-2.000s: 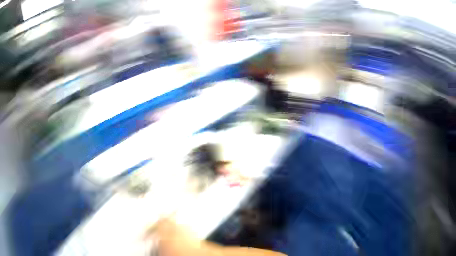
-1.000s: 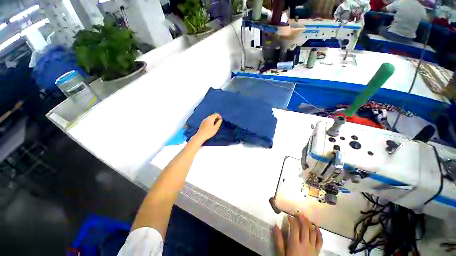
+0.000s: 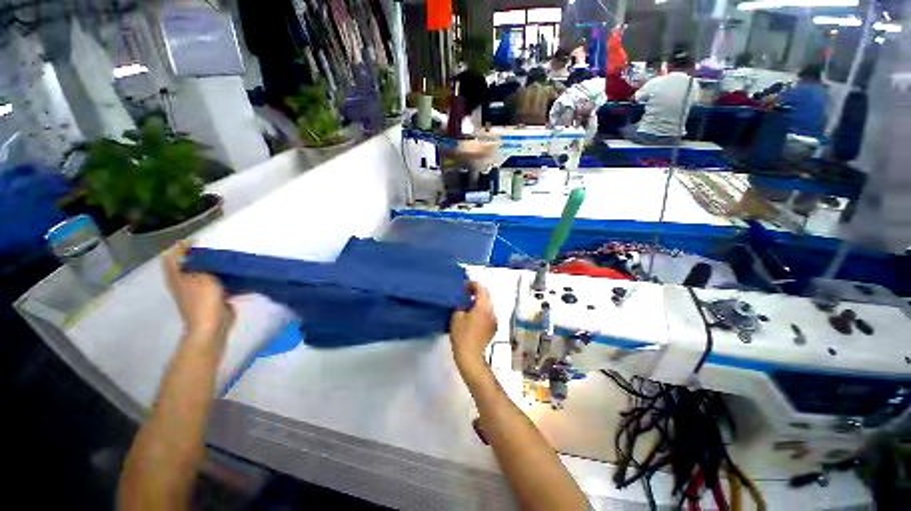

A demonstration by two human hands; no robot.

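Observation:
My left hand (image 3: 203, 291) grips one end of a navy fabric piece (image 3: 300, 282), and my right hand (image 3: 473, 324) grips its other end. The piece is stretched between them above the white table, left of the sewing machine (image 3: 609, 314). Navy cut panels (image 3: 405, 261) show behind and below it; where one cloth ends and the other begins is partly hidden. The presser foot area (image 3: 544, 387) is lit yellowish, with no navy cloth under it.
Black cords (image 3: 679, 434) lie tangled on the machine bed, with red and yellow loop handles (image 3: 741, 491) below. A green rod (image 3: 565, 226) stands above the machine head. Potted plants (image 3: 150, 180) and a blue-lidded jar (image 3: 82, 247) stand at left. People sit at machines behind.
My left hand has moved left with a fabric end. My right hand has left the machine bed and taken the other end. The view has tilted up towards the room.

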